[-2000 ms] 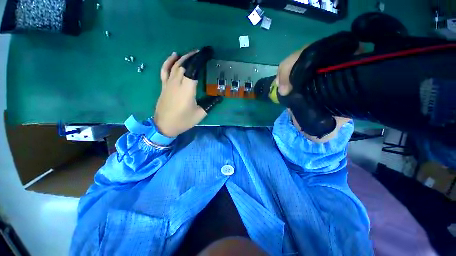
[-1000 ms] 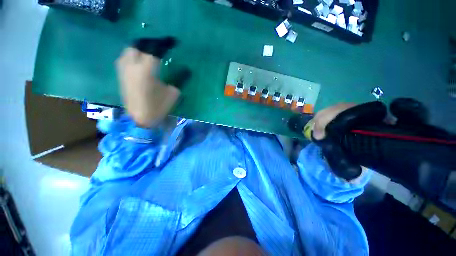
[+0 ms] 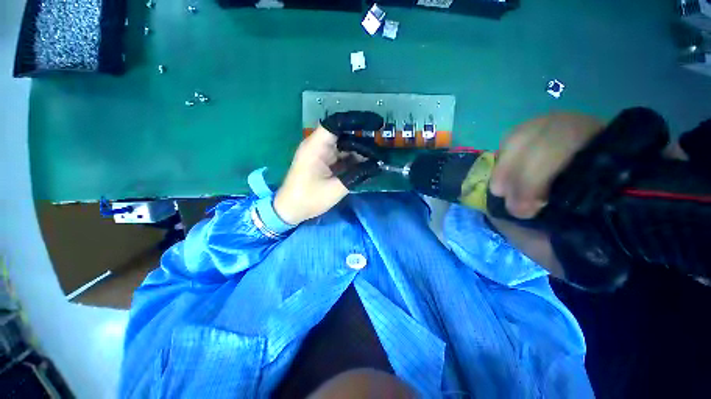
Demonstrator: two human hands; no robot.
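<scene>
The assembly jig point(image 3: 421, 104), a silver-grey bar with an orange lower strip, lies on the green mat. Small dark-and-silver parts point(image 3: 408, 131) stand in a row in it; my left fingers hide its left part. My left hand point(image 3: 318, 173), with black finger cots, is in front of the jig's left half. Its fingertips close on the tip of the screwdriver bit; whether a screw is between them is hidden. My right hand point(image 3: 542, 165) grips the black electric screwdriver point(image 3: 443, 173) by its yellow band, with the bit pointing left, in front of the jig.
A black bin of fine silver screws point(image 3: 68, 35) is at the upper left. Loose screws point(image 3: 198, 99) lie left of the jig. Silver-white plates point(image 3: 358, 61) lie behind it, and a small part point(image 3: 555, 87) lies to the right. Dark bins point(image 3: 468, 6) cross the top edge.
My left hand has come back from the screws on the left to the jig's front. The screwdriver has moved left and its bit now meets my left fingertips. The camera view has shifted.
</scene>
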